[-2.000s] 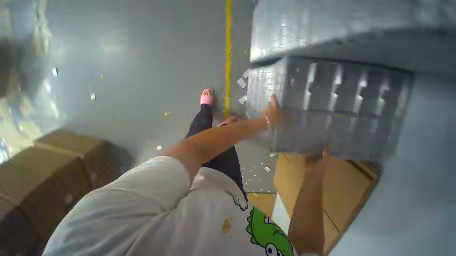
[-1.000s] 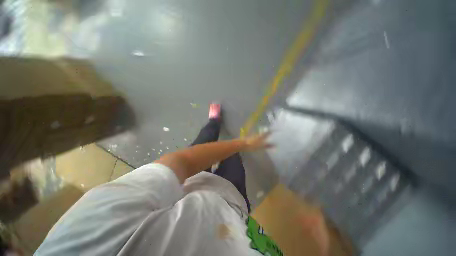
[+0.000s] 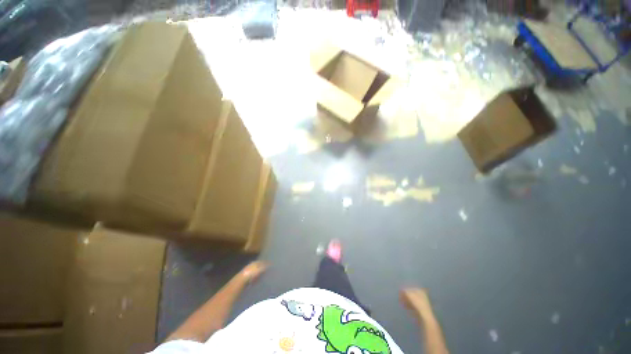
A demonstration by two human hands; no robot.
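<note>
My left hand [image 3: 254, 271] is low and left of my body, beside the stacked closed cartons [image 3: 149, 124]; it looks empty, fingers loosely extended. My right hand [image 3: 415, 299] hangs over the floor at lower right, small and blurred; no held thing shows, and its fingers cannot be made out. An open empty carton [image 3: 339, 100] stands ahead on the floor, and a second open carton [image 3: 498, 135] stands further right, tilted in view.
Shiny clear plastic [image 3: 52, 104] lies beyond the stack at left. More cartons [image 3: 114, 290] are at lower left. A blue trolley [image 3: 560, 48] is at upper right and a red stool [image 3: 362, 7] at the top edge. Scraps litter the grey floor [image 3: 290, 304].
The view has turned away from the grey ribbed tray stack, which my hands touched two seconds ago. Both hands are now away from it. Cartons and the trolley have come into view.
</note>
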